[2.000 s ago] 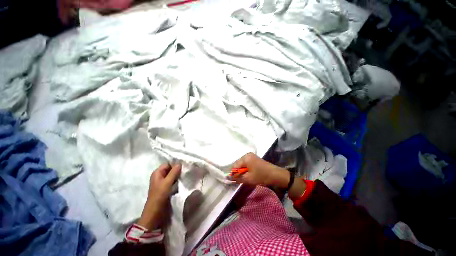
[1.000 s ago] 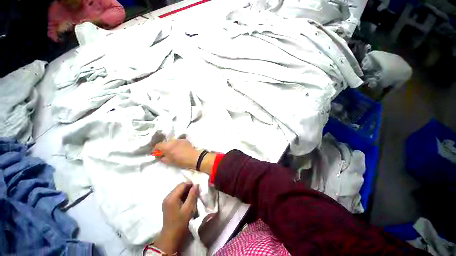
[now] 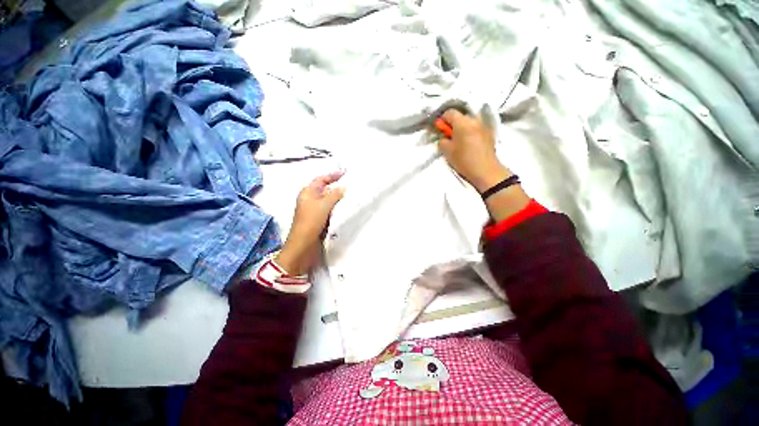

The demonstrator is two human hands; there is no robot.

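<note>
An off-white garment (image 3: pixel 391 208) lies spread on the white-topped table under both my hands, its lower edge reaching the table's front edge. My right hand (image 3: pixel 468 146) is closed around orange-handled thread snips (image 3: pixel 443 127) and also touches a gathered fold of the cloth; the blades cannot be made out. My left hand (image 3: pixel 316 208) is at the garment's left edge, thumb and fingers close together; whether it pinches the cloth cannot be told.
A heap of blue garments (image 3: pixel 125 166) lies at the left of the table (image 3: pixel 150 345). More pale garments (image 3: pixel 699 141) are layered at the right and hang over the edge. A blue crate (image 3: pixel 720 333) stands below at lower right. A pink checked apron (image 3: pixel 466 391) is at the table's front edge.
The view has turned left and down, so the blue heap and apron show more. My right hand has moved from just above my left hand to farther up and right on the cloth, still holding the snips.
</note>
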